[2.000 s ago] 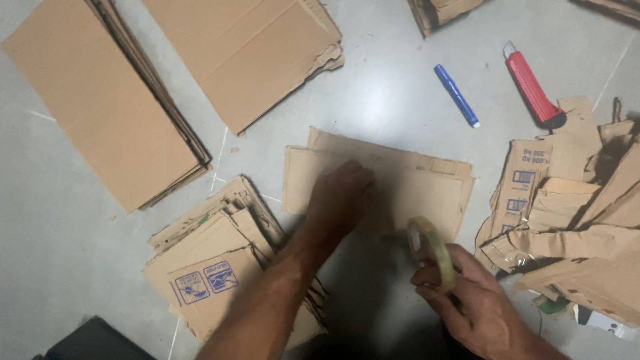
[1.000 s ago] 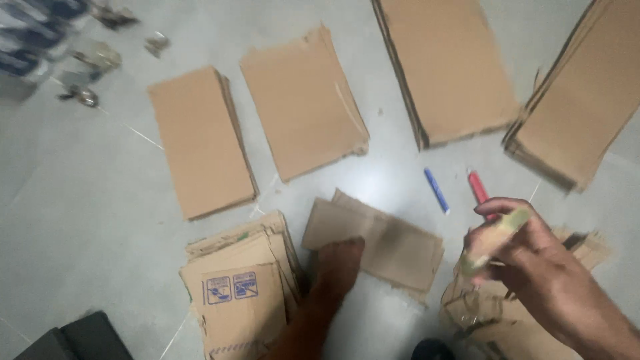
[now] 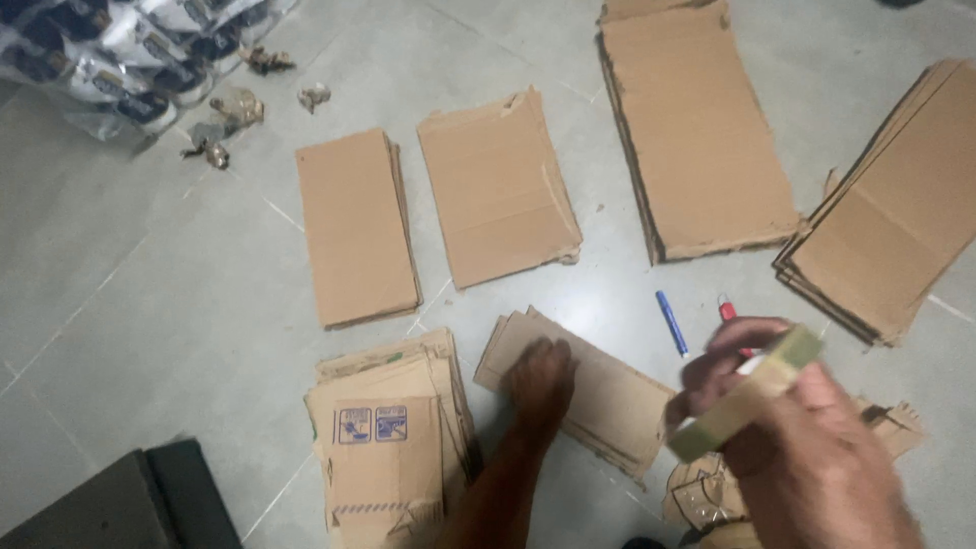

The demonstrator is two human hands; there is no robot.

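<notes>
My left hand [image 3: 543, 381] rests on a small stack of cardboard pieces [image 3: 610, 393] on the floor, its fingers curled down; whether it grips the stack's edge is hidden. My right hand [image 3: 770, 396], raised at the right and somewhat blurred, holds a roll of adhesive tape [image 3: 751, 393] with the fingers through and around it. Behind that hand, a red utility knife [image 3: 727, 308] is partly covered. A blue marker [image 3: 672, 324] lies on the floor between the two hands, farther off.
Cardboard stacks lie beyond my hands [image 3: 358, 229] [image 3: 499, 198] [image 3: 701, 137] [image 3: 884, 206]. A printed cardboard stack [image 3: 385, 465] is left of my left arm, cardboard scraps [image 3: 705, 492] below my right hand. A dark box-like object [image 3: 114, 503], crumpled tape [image 3: 236, 107] and plastic-wrapped shoes [image 3: 145, 107] are at the left.
My right hand has lifted away from the small stack and moved right with the tape roll. My left hand stays at the small stack. The view has shifted to take in more floor.
</notes>
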